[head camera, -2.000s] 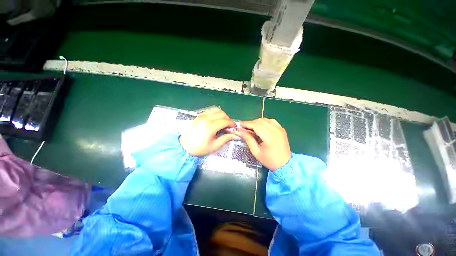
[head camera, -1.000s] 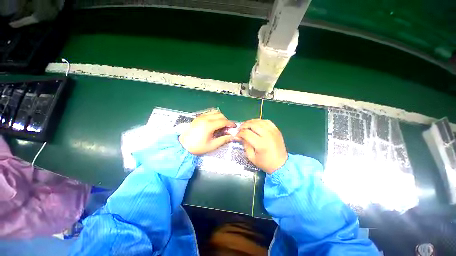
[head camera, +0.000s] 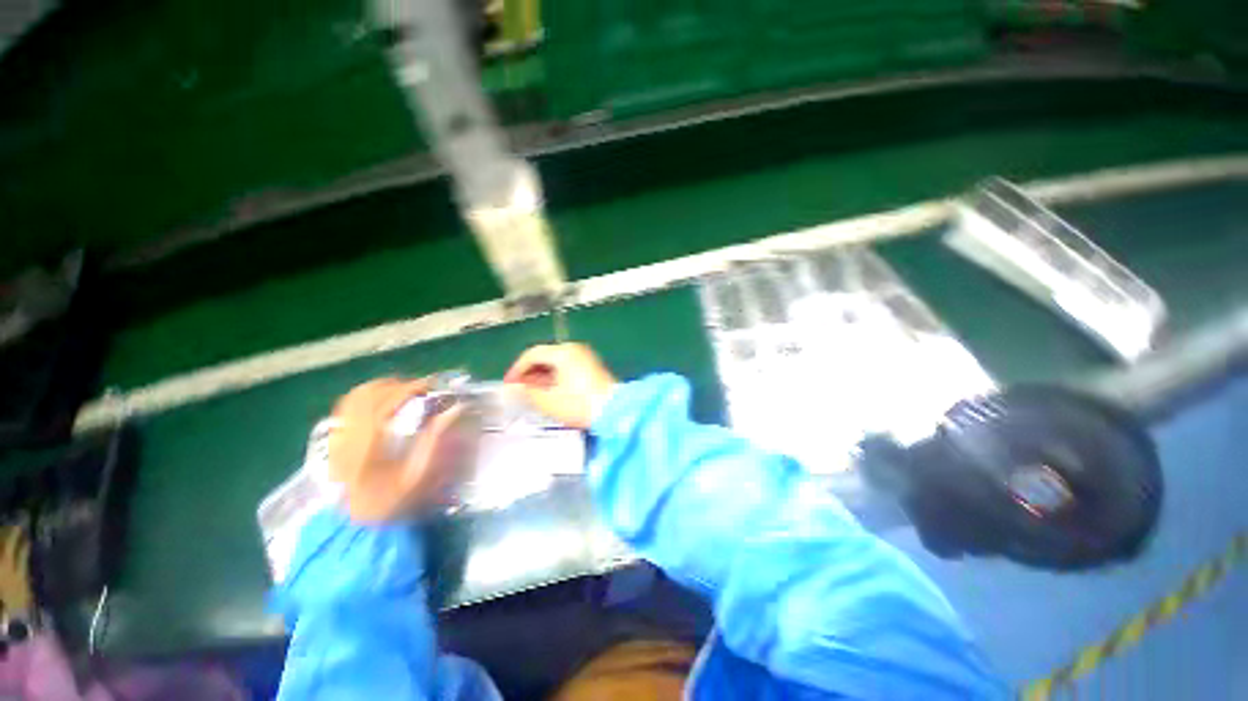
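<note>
Clear, glossy sheets (head camera: 527, 473) with white glare lie on the green bench mat in front of me. My left hand (head camera: 397, 449) is over their left part, blurred, with fingers partly spread; a small shiny piece (head camera: 441, 400) shows by its fingertips, and I cannot tell if it is held. My right hand (head camera: 564, 384) is at the sheets' back edge, to the right of my left hand, with its fingertips curled together. Whether it holds something is too blurred to tell. The hands are apart.
More clear sheets (head camera: 835, 356) with strong glare lie at the right. A long clear divided tray (head camera: 1061, 267) is at the far right. A round black fan (head camera: 1047, 479) is at the right bench edge. A grey post (head camera: 479, 158) with a wrapped base stands behind. Dark items are at left.
The view has turned to the right and blurred, bringing the whole fan and tray into view. My hands, earlier fingertip to fingertip, have moved apart.
</note>
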